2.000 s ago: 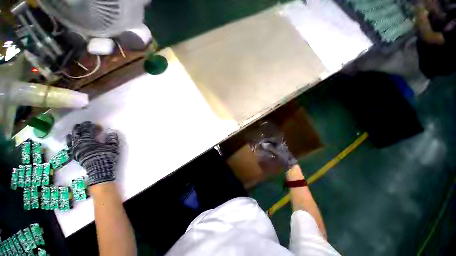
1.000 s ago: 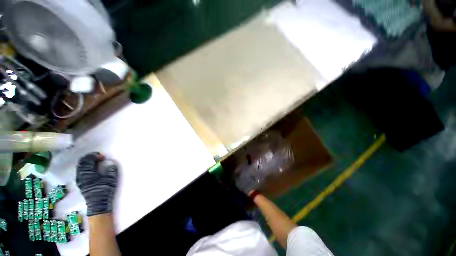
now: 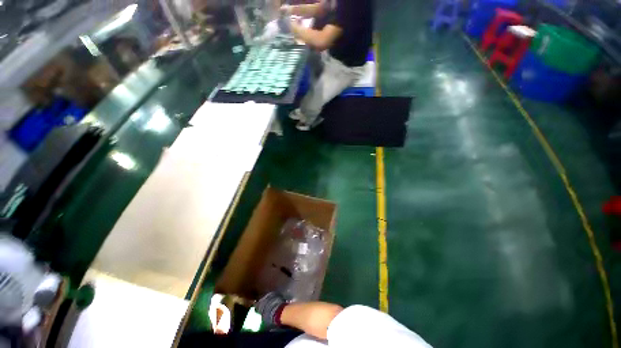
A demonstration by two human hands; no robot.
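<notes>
My right hand point(image 3: 271, 307), in a grey-black knit glove, is low in the picture at the near edge of an open brown carton point(image 3: 245, 257). Its fingers are blurred and partly hidden, so I cannot tell if it holds anything. Clear plastic bags point(image 3: 303, 253) lie crumpled inside the carton, with a small black piece among them. My left hand is not in view. The white work sheet point(image 3: 129, 318) shows at the bottom left, cut off by the lower edge.
A pale board point(image 3: 170, 211) runs forward along the bench. A tray of green boards point(image 3: 265, 71) lies at its far end, beside a standing person point(image 3: 340, 47). A black mat point(image 3: 368, 121) lies on the floor. Stools and bins stand at the upper right. Part of the fan point(image 3: 20, 285) shows at left.
The view has swung to the right and up, along the bench and aisle. My left hand and the near green boards have left the picture. My right hand is now at the carton's near edge.
</notes>
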